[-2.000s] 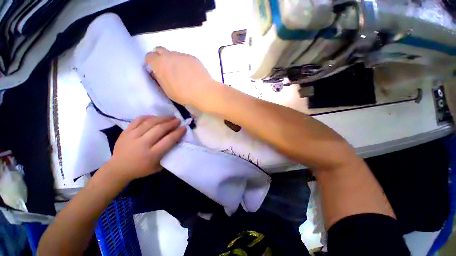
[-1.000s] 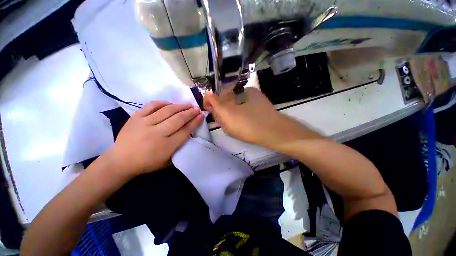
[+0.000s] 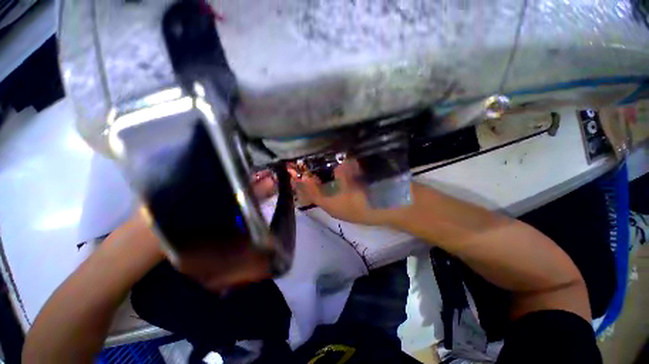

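Note:
The off-white sewing machine head [image 3: 341, 64] looms large, with its shiny metal guard [image 3: 192, 170] in front of the work. A white-lilac cut panel [image 3: 313, 259] hangs from below the needle area over the table's front edge. My right hand [image 3: 341, 195] is at the needle area, fingertips pointing left; what they touch is too blurred to tell. My left hand [image 3: 264, 185] is mostly hidden behind the guard; only some fingers show, close to the right fingertips. The needle and seam cannot be made out.
The white table [image 3: 39, 178] extends to the left. A black patch [image 3: 445, 146] lies under the machine arm. A switch panel [image 3: 593, 135] is at the bed's right. A blue basket [image 3: 132, 353] is at the lower left, and a blue strip [image 3: 618, 234] hangs at the right.
My hands first moved with the panel to the needle area. Since then my head has come closer, so the machine head and guard now cover my left hand and much of the panel.

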